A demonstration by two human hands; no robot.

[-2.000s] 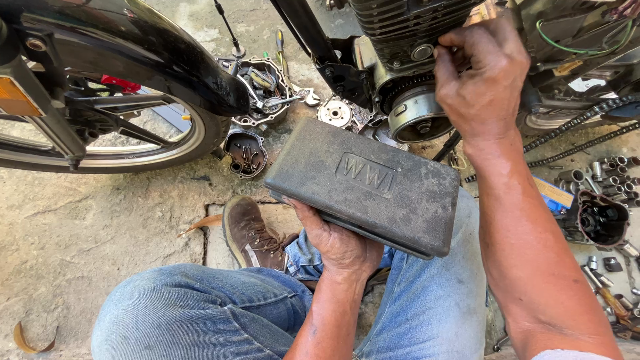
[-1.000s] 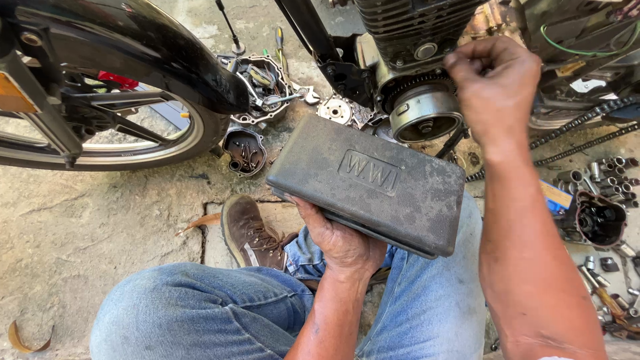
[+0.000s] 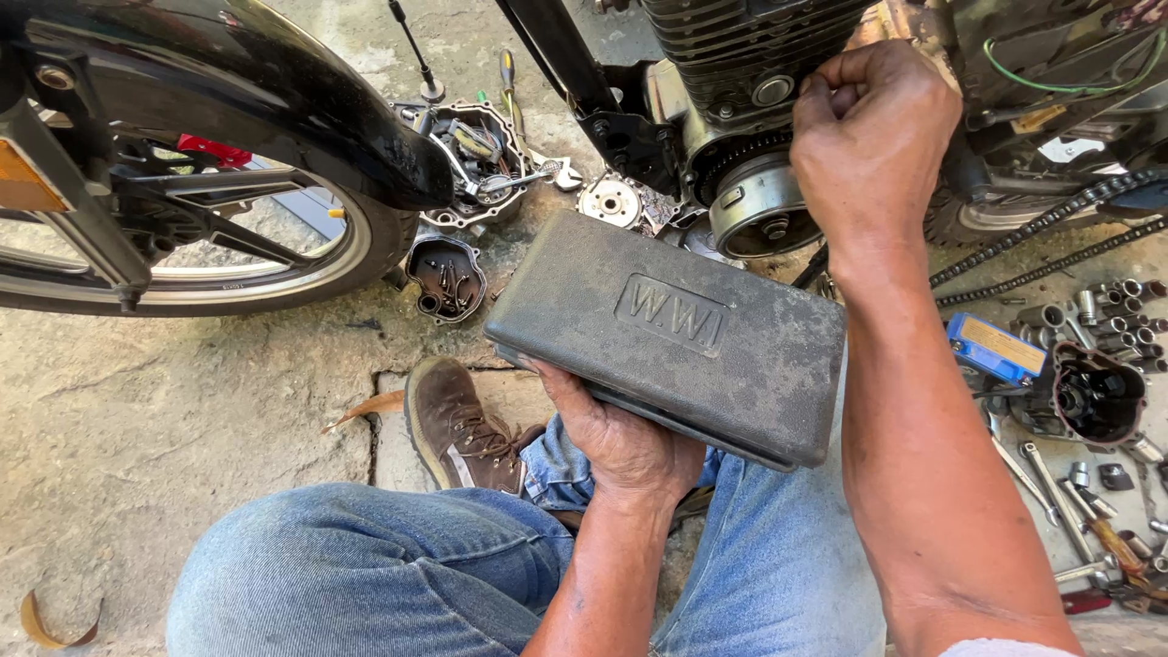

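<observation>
My left hand [image 3: 625,438] supports a worn black plastic tool case [image 3: 671,342] from below, with its lid down and raised letters on top. My right hand [image 3: 876,137] is up at the motorcycle engine, beside the finned cylinder [image 3: 757,46], with its fingers curled together; whether something small is between them cannot be told. Just below and left of that hand is the round metal flywheel rotor [image 3: 766,210] with a bolt at its centre. The case lies below the rotor, tilted down to the right.
A front wheel [image 3: 365,246] stands at left. Removed engine covers [image 3: 474,164], an adjustable wrench [image 3: 561,173] and a cover holding bolts [image 3: 447,278] lie on the concrete. At right are a drive chain [image 3: 1049,228], sockets [image 3: 1131,319], a blue box [image 3: 995,349] and wrenches [image 3: 1049,493].
My right hand has shifted slightly at the engine beside the cylinder, its fingers now more closed. My left hand keeps holding the black case in nearly the same place.
</observation>
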